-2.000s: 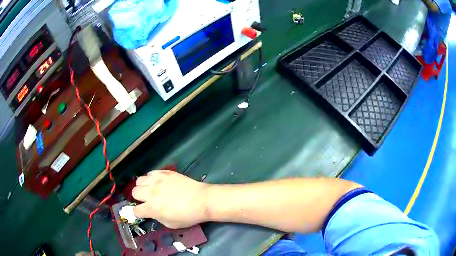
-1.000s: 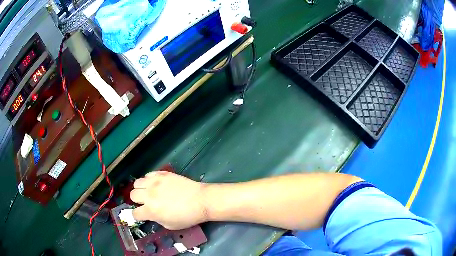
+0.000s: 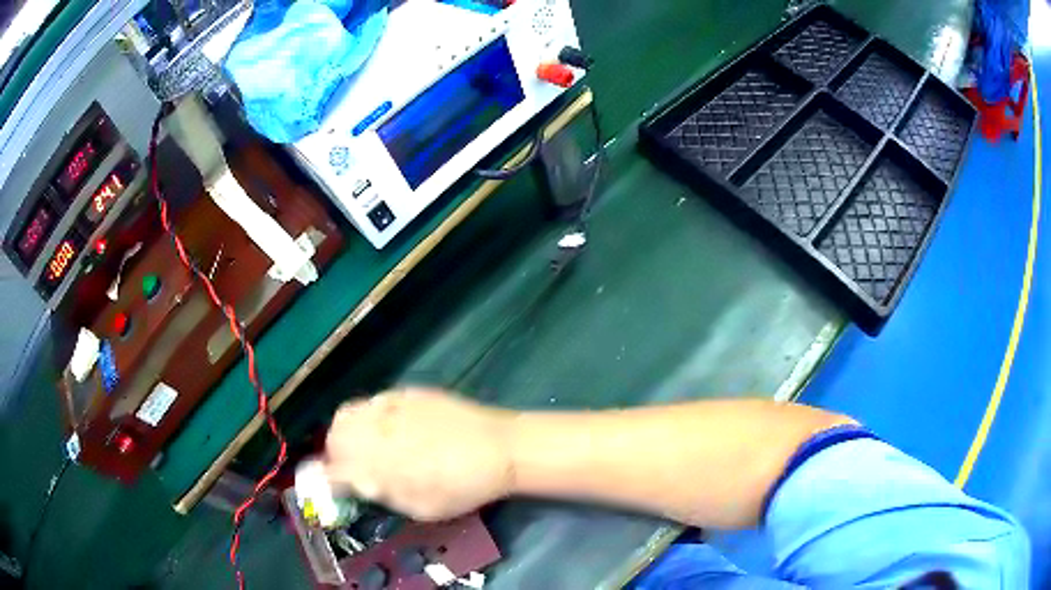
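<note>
My right hand [image 3: 417, 455] is slightly blurred over the upper part of the dark-red test fixture [image 3: 452, 546]. A white cot covers its thumb [image 3: 315, 484]. The fingers are curled down, and a small power supply board [image 3: 309, 511] shows only as a yellow part at the thumb tip, held at the fixture's opening. Most of the board is hidden by the hand. Silvery pins [image 3: 346, 539] show in the opening below the thumb. My left hand is not in view.
A red-brown control box [image 3: 190, 334], a panel with glowing numbers [image 3: 78, 202] and a white instrument [image 3: 450, 115] stand on the wood-edged shelf at left. Twisted red-black wires [image 3: 256, 380] hang in front. A black divided tray [image 3: 818, 161] without boards lies upper right.
The view has shifted slightly. My right hand, still over the fixture, is now blurred, and the yellow part of the board shows more clearly at the thumb tip.
</note>
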